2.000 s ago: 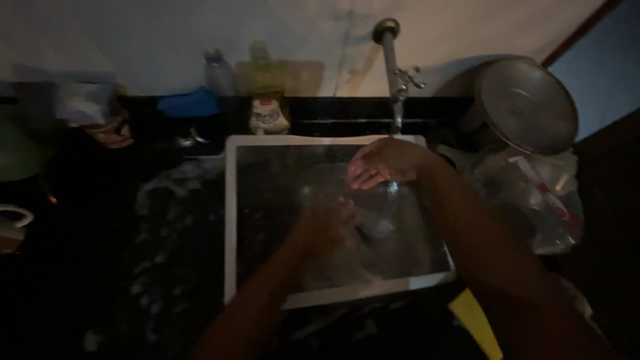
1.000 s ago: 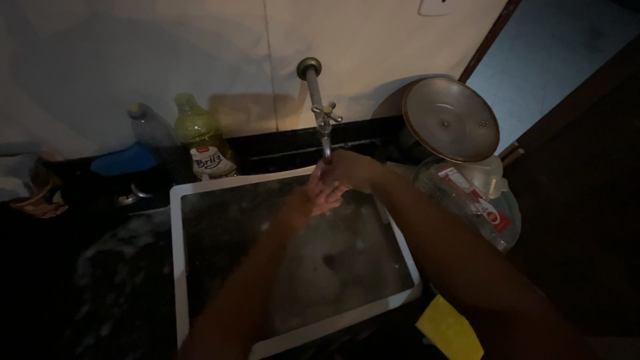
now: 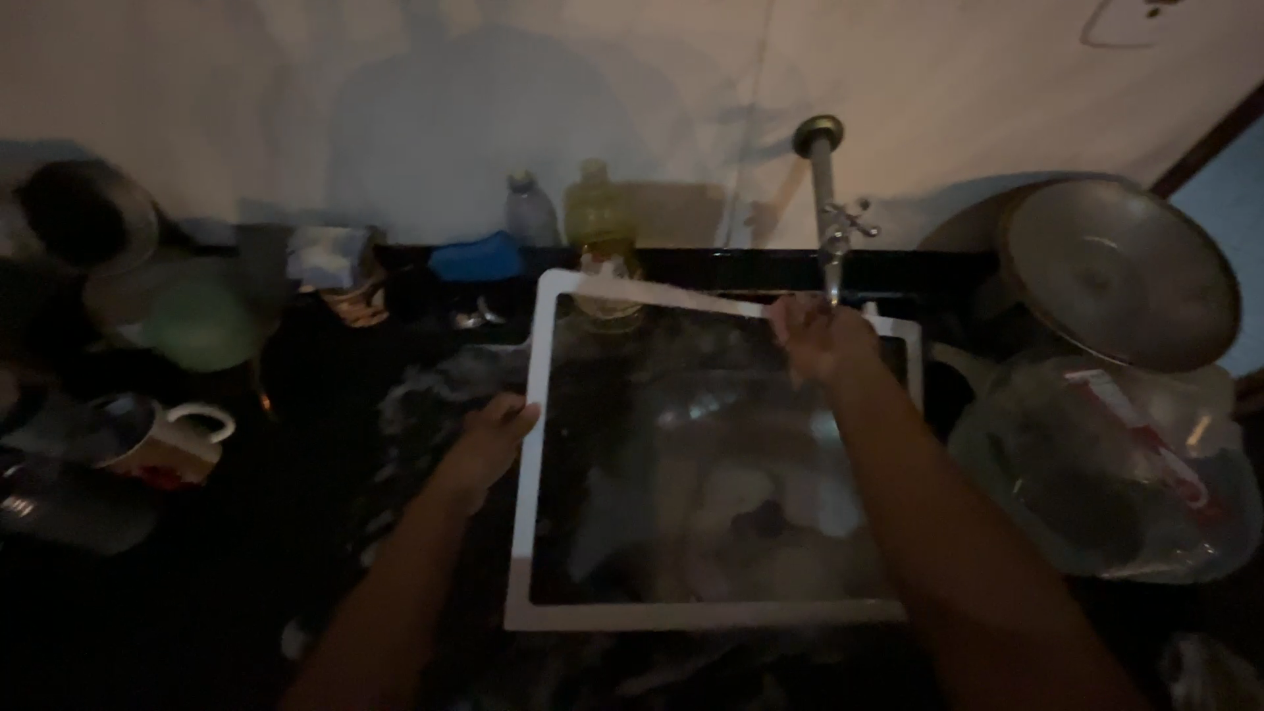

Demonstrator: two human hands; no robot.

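A glass panel with a white frame (image 3: pixel 538 434) lies tilted over the sink, its left side raised. My left hand (image 3: pixel 494 439) grips the left edge of that frame. At the far edge, my right hand (image 3: pixel 815 341) is just below the metal tap (image 3: pixel 834 257); its fingers are at the frame and partly blurred, so whether they grip it is unclear. Through the glass (image 3: pixel 691 474) the sink basin and a dark spot show dimly. Soap suds (image 3: pixel 434 395) lie on the dark counter left of the panel.
Behind the panel stand a yellow-green detergent bottle (image 3: pixel 600 227), a second bottle (image 3: pixel 533 209) and a blue sponge or cloth (image 3: pixel 477 257). At right are a large round metal pan (image 3: pixel 1121 272) and a clear plastic container (image 3: pixel 1106 474). A mug (image 3: pixel 163 444) sits at left.
My left hand has moved from over the panel's middle, near my right hand, to its left edge and taken hold there. My right hand remains near the tap. The view has shifted.
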